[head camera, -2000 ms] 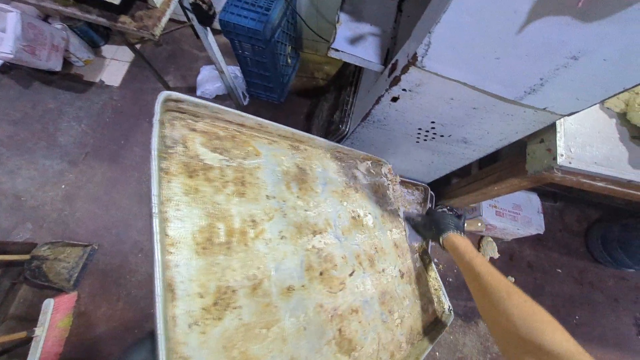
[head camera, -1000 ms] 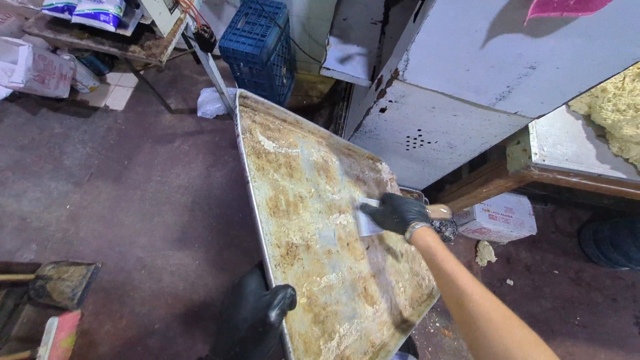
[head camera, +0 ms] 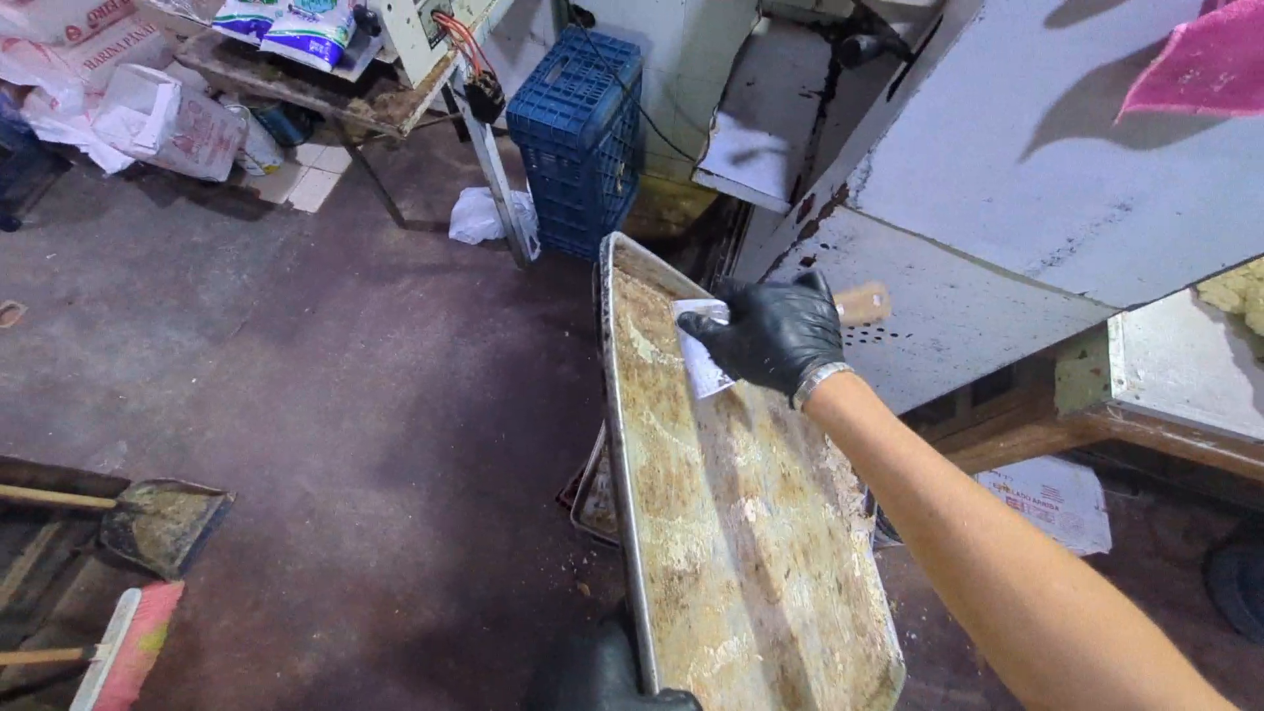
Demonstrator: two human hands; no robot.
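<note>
A metal baking tray [head camera: 731,553], crusted with brown and pale residue, is held tilted steeply near the middle of the view. My left hand [head camera: 602,671], in a black glove, grips its lower left rim, with the thumb over the edge. My right hand [head camera: 780,331], also gloved in black, grips a scraper with a wide metal blade [head camera: 703,351] and a wooden handle [head camera: 862,303]. The blade lies against the upper part of the tray's surface. Part of another tray [head camera: 595,494] shows behind the left rim.
Blue plastic crates [head camera: 573,138] stand behind the tray, beside a metal table leg [head camera: 494,173] and a white plastic bag [head camera: 479,215]. A white panelled cabinet [head camera: 948,286] rises at right, near a wooden-edged table [head camera: 1175,420]. A dustpan [head camera: 168,523] and broom [head camera: 128,642] lie at left.
The tray has been turned more edge-on, and its near rim shows at left. My right hand with the scraper has moved to the tray's upper end. My left hand stays at its left rim since one second ago.
</note>
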